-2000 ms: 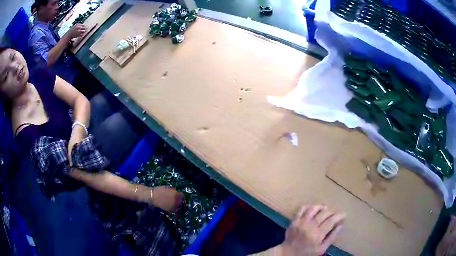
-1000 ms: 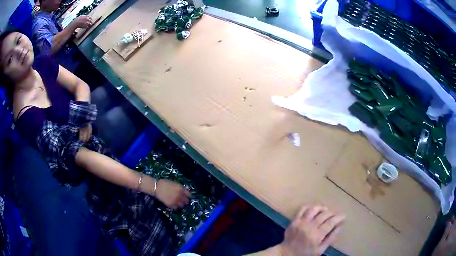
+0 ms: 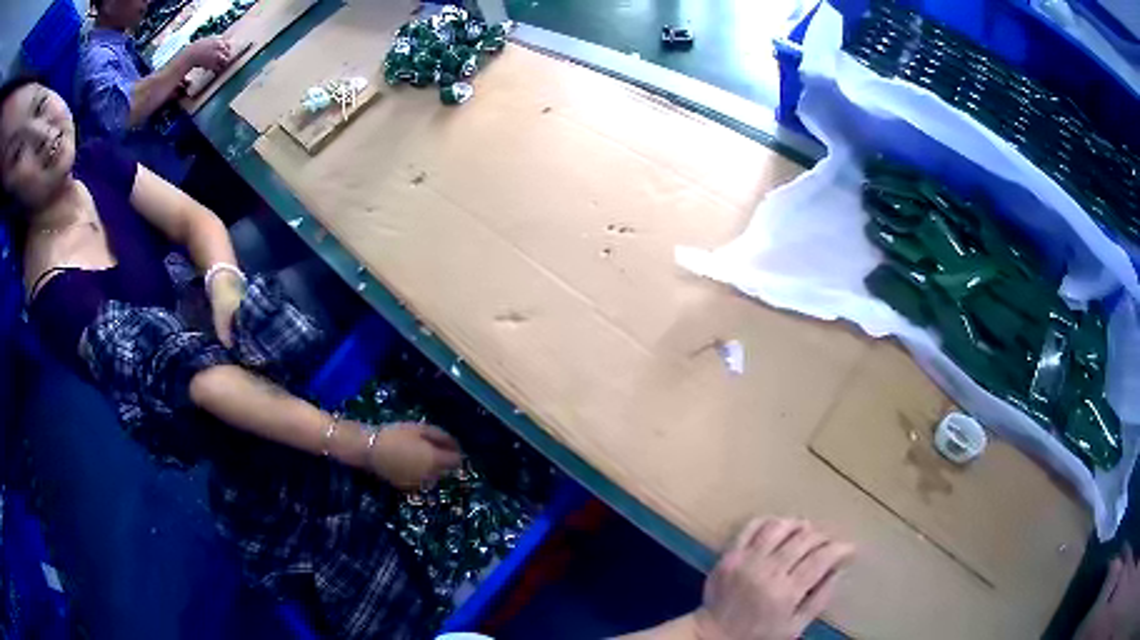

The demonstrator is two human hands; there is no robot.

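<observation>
My left hand (image 3: 773, 580) rests at the near edge of the large cardboard sheet (image 3: 563, 250), fingers slightly apart, with nothing seen in it. My right hand (image 3: 1110, 603) is cut off by the picture's right edge and dark, so its fingers cannot be made out. A small white dish (image 3: 960, 438) stands on a stained cardboard pad (image 3: 900, 469), ahead of and between my hands. Glossy dark-green parts (image 3: 975, 281) lie loose in a white liner (image 3: 800, 244) at the right. A white scrap (image 3: 730, 355) lies on the large sheet.
Racked green parts (image 3: 1000, 113) fill a blue crate at the upper right. Green-and-silver assemblies (image 3: 438, 53) are piled at the bench's far end, beside a small pad (image 3: 323, 123). A seated person (image 3: 113, 238) at the left has a hand over the floor bin (image 3: 500, 569). Another person sits beyond.
The neighbour's near hand has shifted slightly over the floor bin, and the other arm has moved. The view has shifted slightly. My left hand stays in place on the sheet.
</observation>
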